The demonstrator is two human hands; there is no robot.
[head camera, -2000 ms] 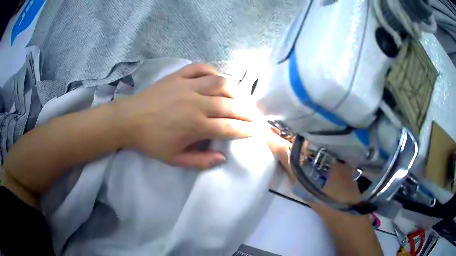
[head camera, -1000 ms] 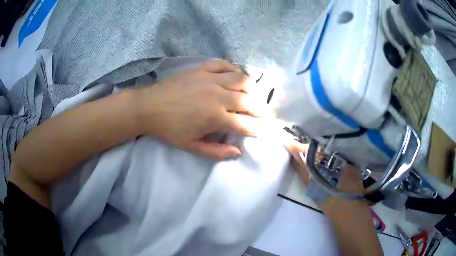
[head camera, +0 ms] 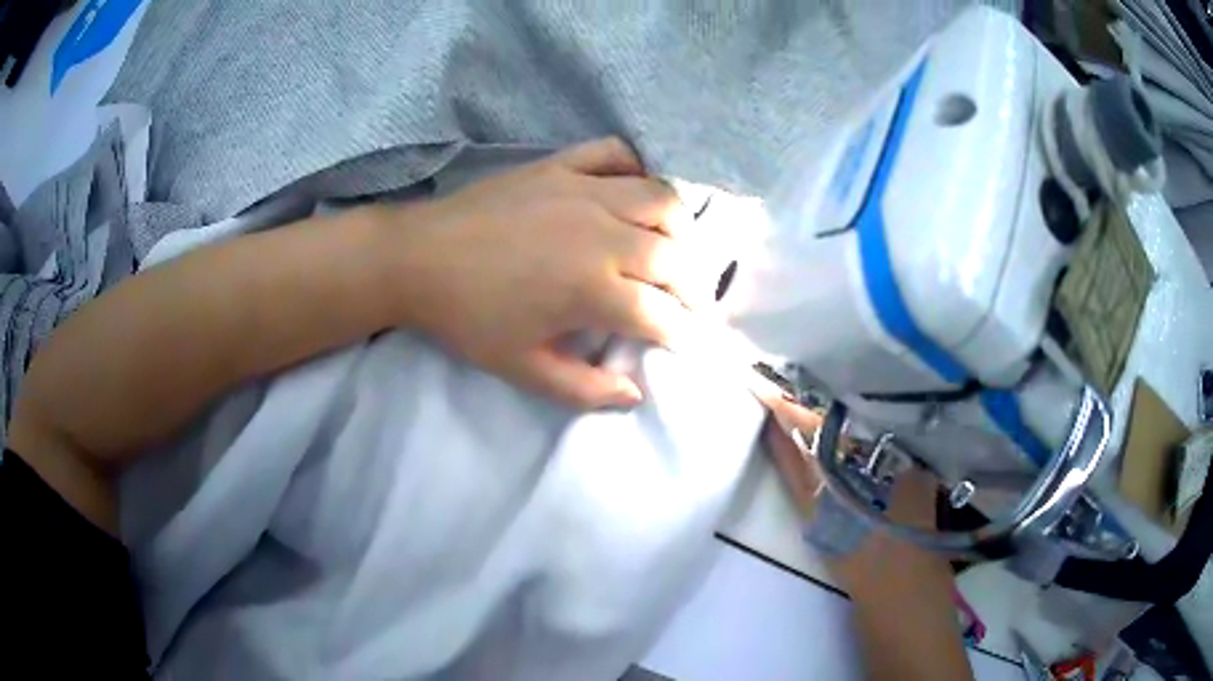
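My left hand (head camera: 545,273) lies palm down on the pale fabric (head camera: 439,492), fingers slightly spread and pointing to the needle area; its fingertips are washed out by the lamp glare. My right hand (head camera: 831,459) is partly hidden behind the sewing machine head (head camera: 918,213), with fingers at the fabric edge near the needle; whether it pinches the fabric cannot be told. The grey textured fabric (head camera: 346,100) spreads behind the pale fabric. The needle and presser foot are lost in glare and behind the machine.
Layered grey cut pieces (head camera: 67,253) lie at the left. An olive-brown card (head camera: 1107,299) is fixed on the machine, with a brown card (head camera: 1151,446) beyond. Red-handled scissors (head camera: 1071,668) and a dark flat object (head camera: 1164,645) lie at the lower right.
The view has shifted, so the machine head sits further right than at first. My left hand still lies on the fabric, and the pale fabric's folds have changed.
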